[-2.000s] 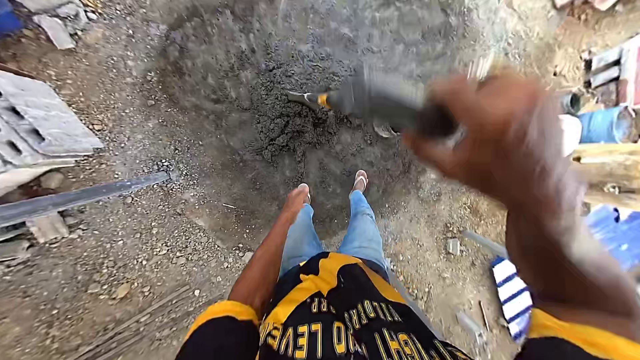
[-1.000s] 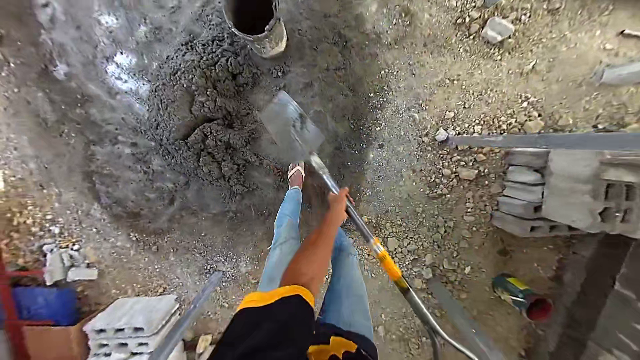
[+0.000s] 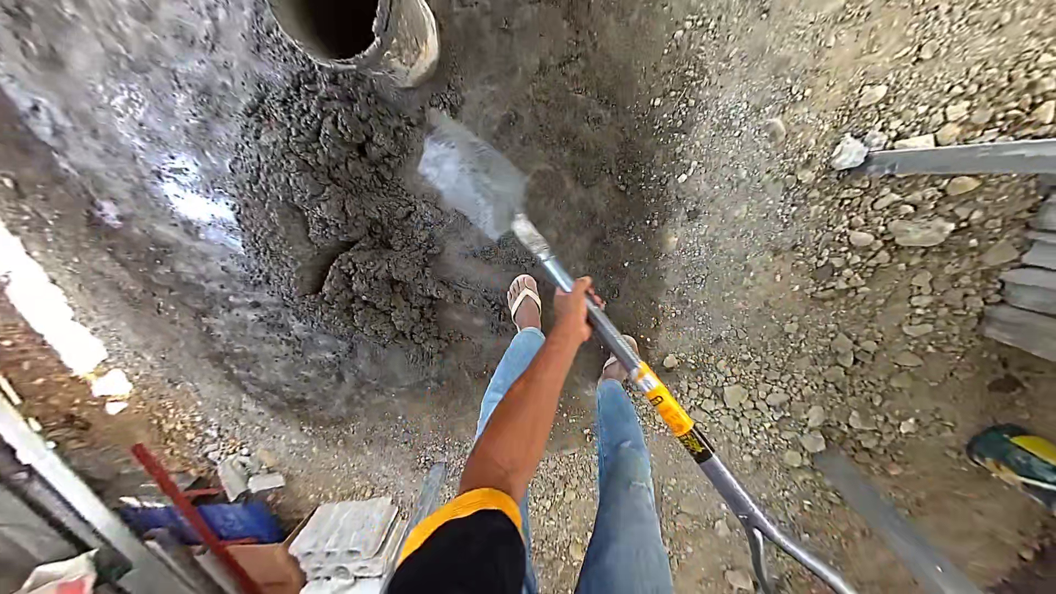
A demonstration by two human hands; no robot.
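My left hand (image 3: pixel 575 309) is closed around the metal shaft of a shovel (image 3: pixel 612 334), a little behind its blade. The blurred flat blade (image 3: pixel 474 177) is over the ground at the right edge of a heap of wet grey mortar or concrete (image 3: pixel 330 190). From my hand the shaft, with a yellow label, runs down to the right, where it forks near the frame's bottom edge. My right hand is out of view. At the top, beside the heap, stands an open, mortar-stained bucket (image 3: pixel 408 49). My sandalled feet (image 3: pixel 525 301) are just below the heap.
Grey hollow blocks (image 3: pixel 346 536) are stacked at the bottom left, near a red bar (image 3: pixel 190 516) and a blue object (image 3: pixel 239 522). A long metal bar (image 3: pixel 957 158) lies on gravel at the right. More blocks (image 3: pixel 1023 305) and a green-and-yellow container (image 3: pixel 1019 462) are at the right edge.
The view has swung round considerably. Two seconds ago my right hand showed on the tool's handle; now it is out of frame. My left hand holds the shaft, as one second ago.
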